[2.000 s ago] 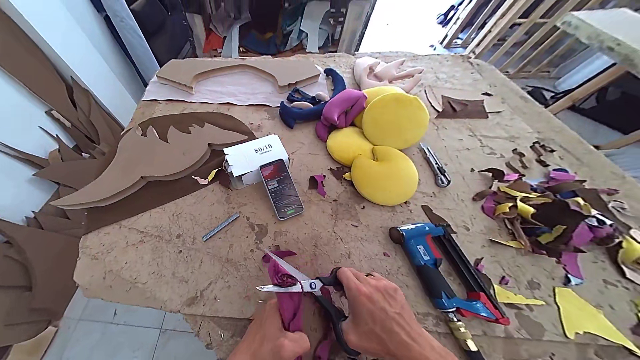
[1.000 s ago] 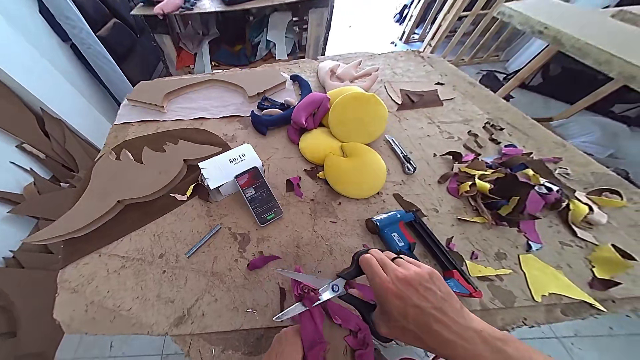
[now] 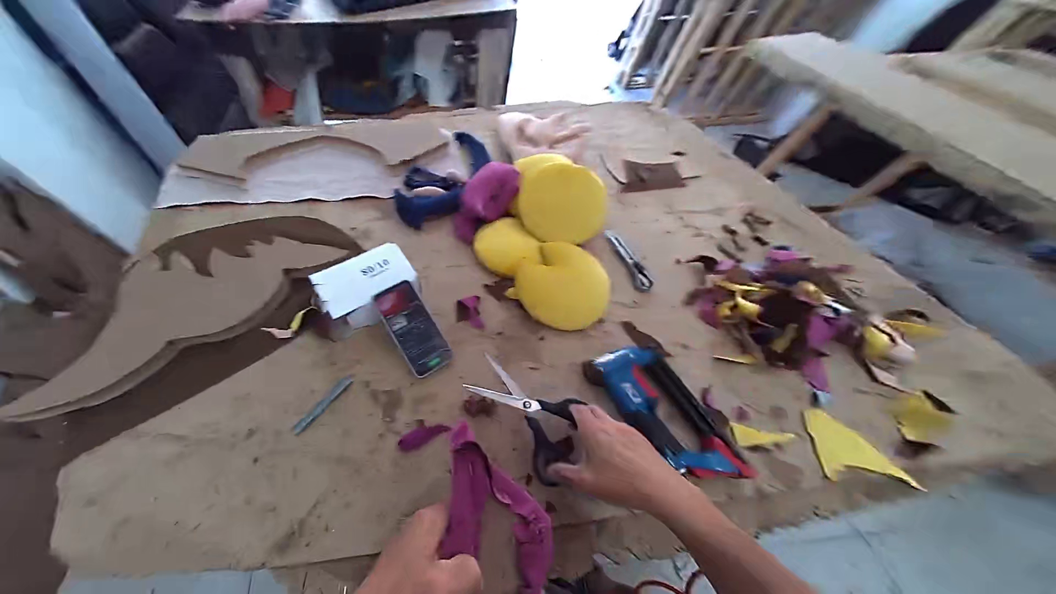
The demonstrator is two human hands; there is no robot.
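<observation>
My right hand (image 3: 615,454) holds black-handled scissors (image 3: 528,404), their blades spread and pointing left over the table. My left hand (image 3: 425,557) grips a long strip of magenta fabric (image 3: 468,495) near the front edge; a second length of it hangs down to the right. A small magenta scrap (image 3: 423,437) lies just left of the strip's top end. To the right of my right hand lies a blue and black pneumatic staple gun (image 3: 635,392). Beyond the scissors sit round yellow padded pieces (image 3: 565,285) and a magenta padded piece (image 3: 490,191).
A smartphone (image 3: 412,328) leans on a white box (image 3: 363,276). A utility knife (image 3: 629,261) lies right of the yellow pieces, and a pile of fabric scraps (image 3: 784,309) farther right. Cut foam or board shapes (image 3: 206,289) cover the left side. A grey stick (image 3: 322,405) lies nearer.
The scissors were across the magenta fabric and are now away from it, above its top end. My left hand has come more into view with the strip.
</observation>
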